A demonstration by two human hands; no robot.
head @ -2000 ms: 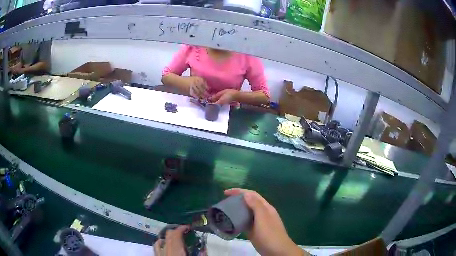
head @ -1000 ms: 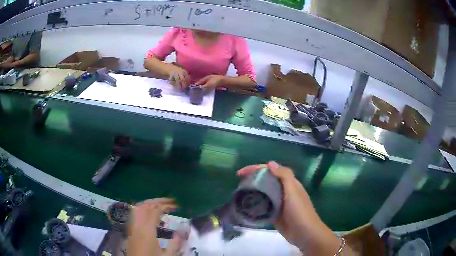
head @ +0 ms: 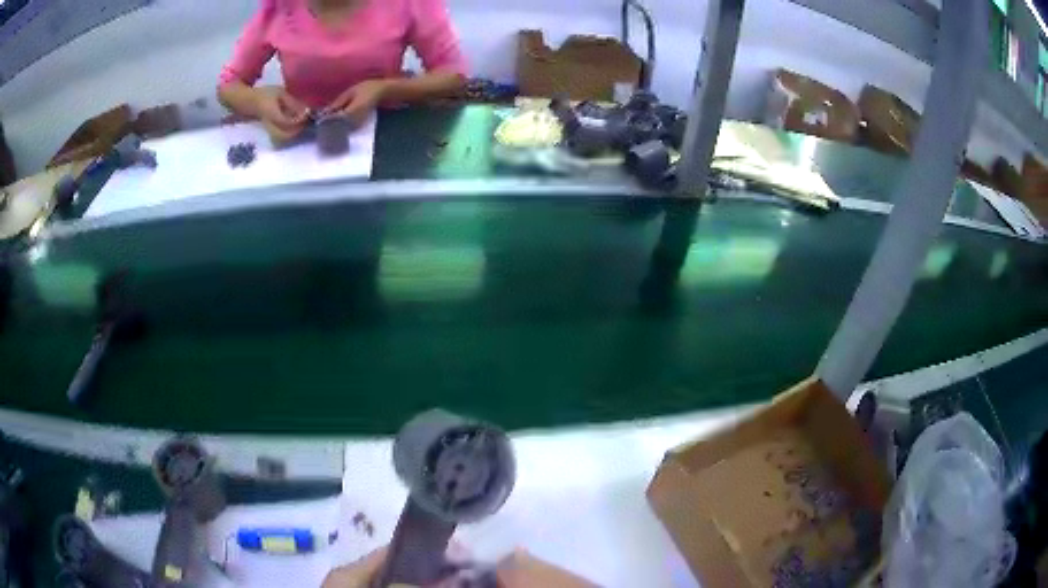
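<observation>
A grey fan housing point(head: 454, 465) stands out in front of me, its round vented head up and its handle pointing down to the bottom edge. My left hand point(head: 359, 570) is around the handle from the left, cut off by the bottom edge. My right hand point(head: 531, 571) is at the right of the handle, also cut off; its fingertips are by the handle and a small dark part, and its grip is unclear. A blue battery cell point(head: 276, 540) with a yellow label lies on the white sheet point(head: 586, 494), left of the housing. Small dark bits lie beside it.
Waiting grey units point(head: 187, 500) lie at left. An open cardboard box point(head: 736, 505) with dark bits and a clear plastic bag point(head: 952, 505) are at right. The green belt point(head: 460, 333) carries a grey unit point(head: 98, 345). A person in pink works opposite. A grey post point(head: 908, 218) stands at right.
The view has swung right and down, bringing in the box and bag. The housing has turned more upright, its round face towards me. My left hand has moved from the left-hand units to the handle.
</observation>
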